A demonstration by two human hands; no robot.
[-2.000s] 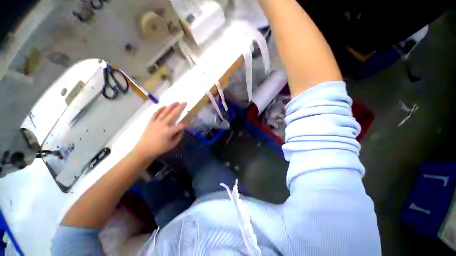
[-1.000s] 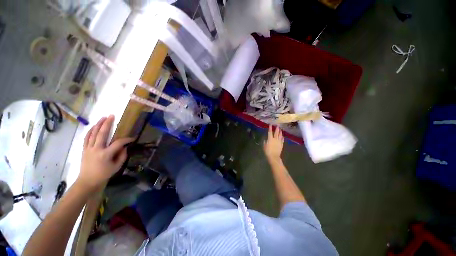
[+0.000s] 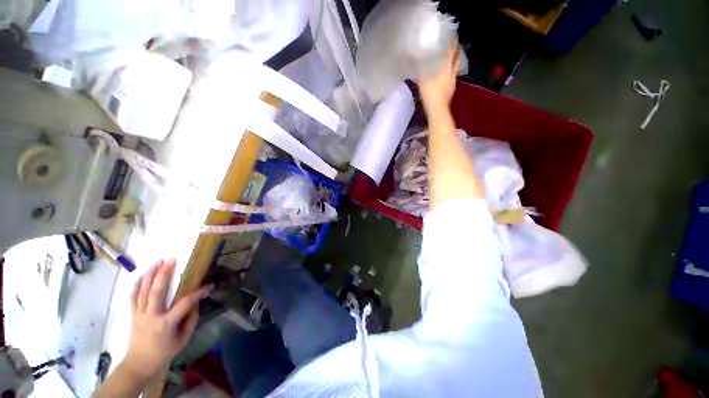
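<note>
My left hand (image 3: 158,315) rests on the white table's wooden front edge, fingers apart and holding nothing. My right hand (image 3: 440,74) reaches out past the red crate and touches the near side of a pale, crumpled, partly see-through bundle (image 3: 396,43). Its fingers are blurred against the bundle, so I cannot tell whether they grip it. The red crate (image 3: 552,140) on the floor holds whitish scraps (image 3: 410,175) and a white tied bundle (image 3: 544,260) hanging over its near rim. My right forearm hides part of the crate.
A white roll (image 3: 383,136) stands by the crate. A small blue basket (image 3: 317,237) with a clear bag is under the table edge. A tape measure (image 3: 256,218) and white strips (image 3: 299,97) hang off the table. Scissors (image 3: 80,253) and a pen (image 3: 117,255) lie beside the machine.
My right hand has moved from the crate's near rim, across the crate, to the pale bundle beyond. My left hand stays on the table edge. The view has shifted slightly.
</note>
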